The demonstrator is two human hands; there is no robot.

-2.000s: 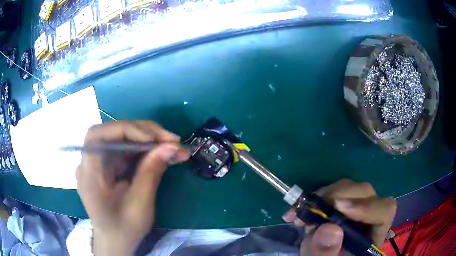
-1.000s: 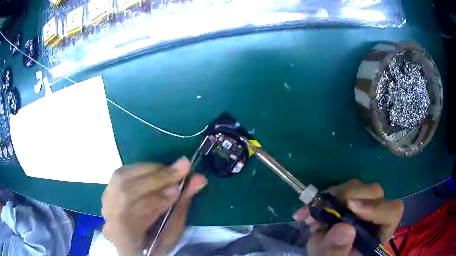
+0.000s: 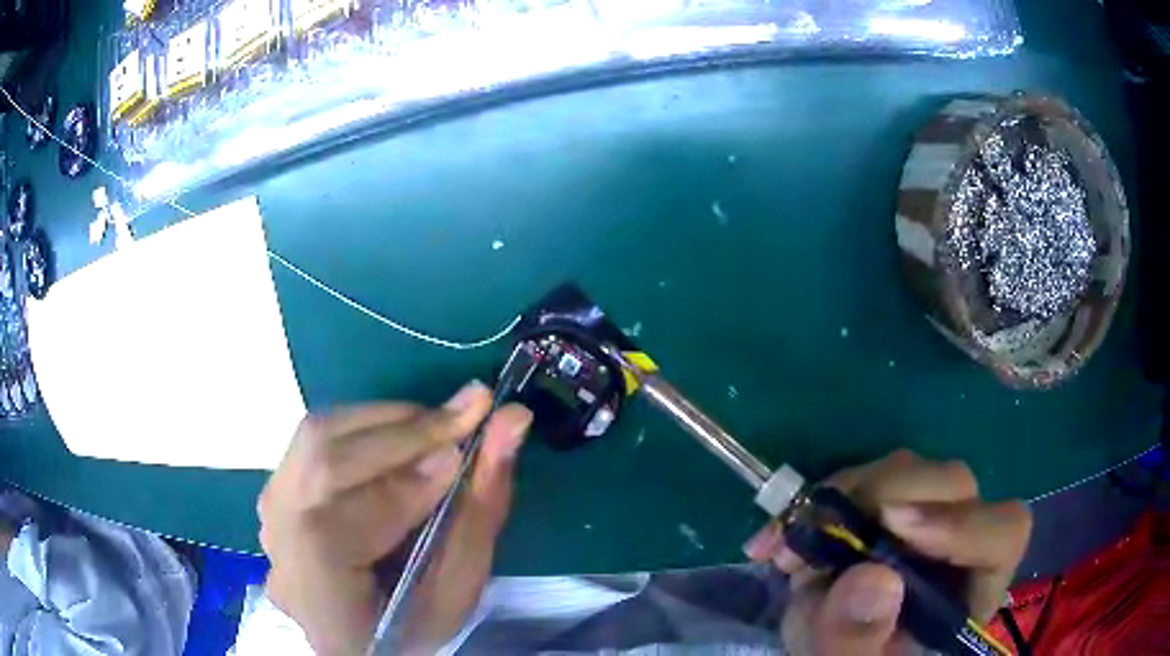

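The small round circuit board lies in its black housing on the green mat. A yellow tab shows at its right edge. My left hand holds silver tweezers, their tips at the board's upper left edge. My right hand holds the soldering iron by its black handle. The iron's tip is at the board's upper right edge, by the yellow tab; exact contact cannot be told. The thin solder wire runs from the upper left and ends at the board's upper left edge.
A patterned bowl with silvery curly scraps stands at the right. A white paper sheet lies at the left. Clear plastic and yellow-and-white rectangles are along the far side. Small black round pieces lie far left.
My left hand has moved down and right, and the tweezers have swung from level to steeply slanted. The solder wire's end now shows at the board. The iron stays at the board's right side.
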